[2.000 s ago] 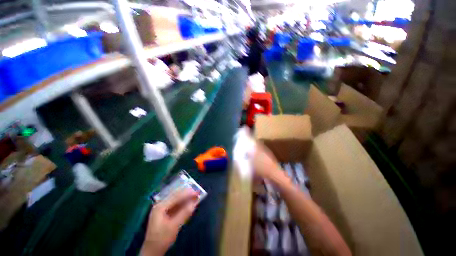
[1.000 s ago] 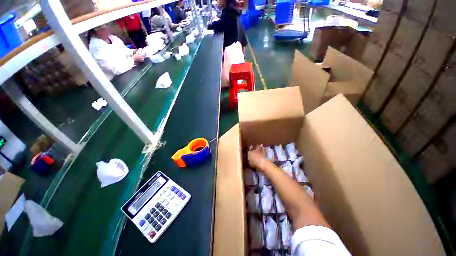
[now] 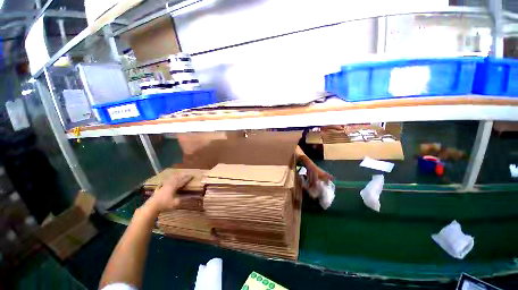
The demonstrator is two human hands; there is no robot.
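My left hand (image 3: 164, 195) reaches in from the lower left and lies on the top edge of the left stack of flattened cardboard (image 3: 190, 221); whether its fingers grip a sheet is not clear. A second, taller cardboard stack (image 3: 247, 207) stands close on its right, with plain sheets on top and many edges showing. An upright brown cardboard panel (image 3: 241, 148) is behind both. My right hand is out of the picture.
Another person's hand (image 3: 318, 178) is at a wrapped product (image 3: 326, 193) across the belt (image 3: 352, 241). More wrapped products (image 3: 454, 239) lie there. A shelf (image 3: 272, 116) with blue bins (image 3: 403, 79) crosses above. A green-marked sheet (image 3: 261, 282) and part of the calculator (image 3: 474, 283) show at the bottom.
The view has swung left from the open carton to the cardboard stacks. My left hand has come onto the left stack. My right hand, earlier inside the carton, has left the view.
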